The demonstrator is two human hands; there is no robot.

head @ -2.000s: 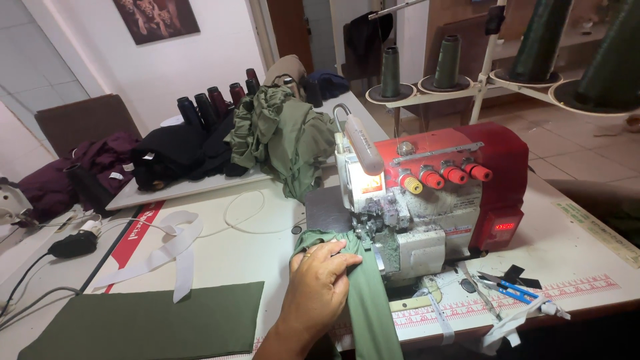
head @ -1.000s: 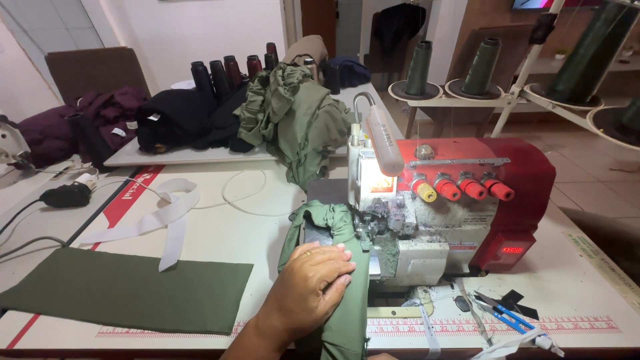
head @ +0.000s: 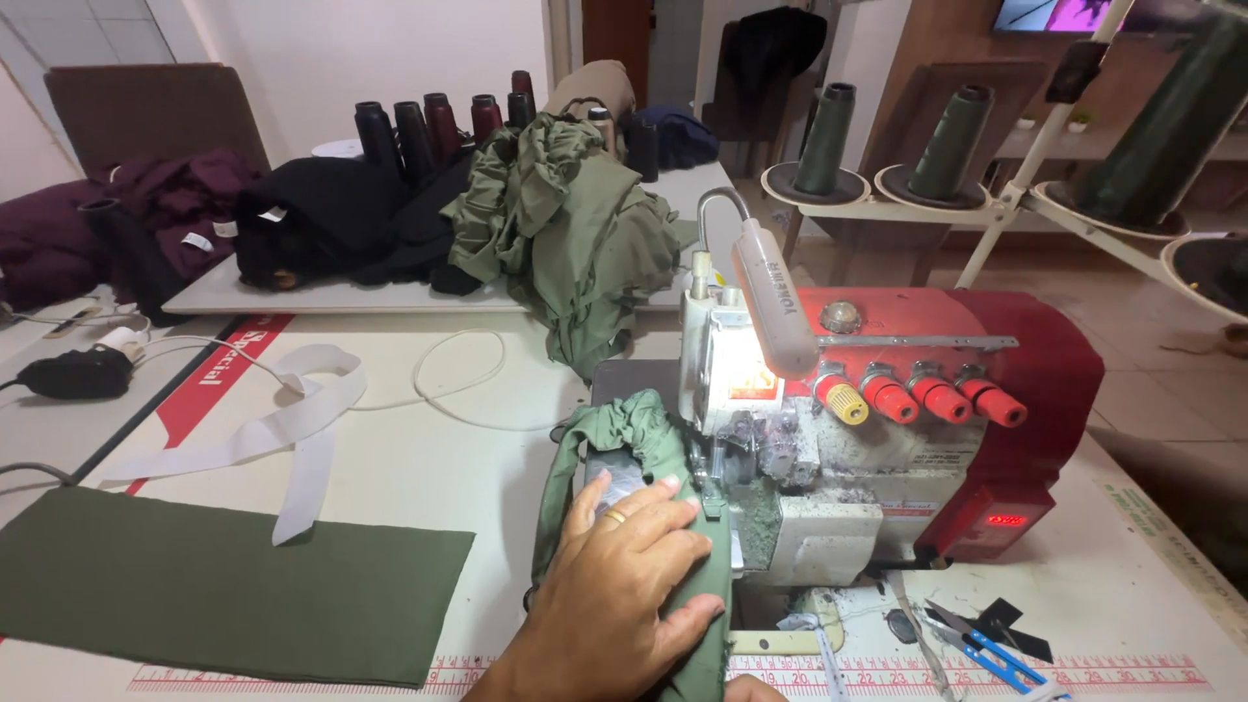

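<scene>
A red and white overlock sewing machine (head: 877, 439) stands right of centre, its small lamp lit. Green fabric (head: 707, 575) lies along its needle and presser foot area, with a gathered ring of it curving round behind the machine's bed. My left hand (head: 629, 565), a ring on one finger, rests flat on this fabric with its fingers spread a little, just left of the presser foot. Of my right hand (head: 756, 689) only a bit shows at the bottom edge, by the fabric's near end; its fingers are hidden.
A flat green fabric piece (head: 234, 585) and white elastic band (head: 322, 419) lie left. Blue thread snips (head: 985, 653) lie at the front right. Behind are crumpled green garments (head: 575, 224), black cloth (head: 331, 214) and thread cones (head: 439, 127). More cones (head: 827, 141) stand above the machine.
The gathered part of the green fabric now forms a ring behind my left hand, more bunched than before. A bit of my right hand shows at the bottom edge. The view has shifted somewhat.
</scene>
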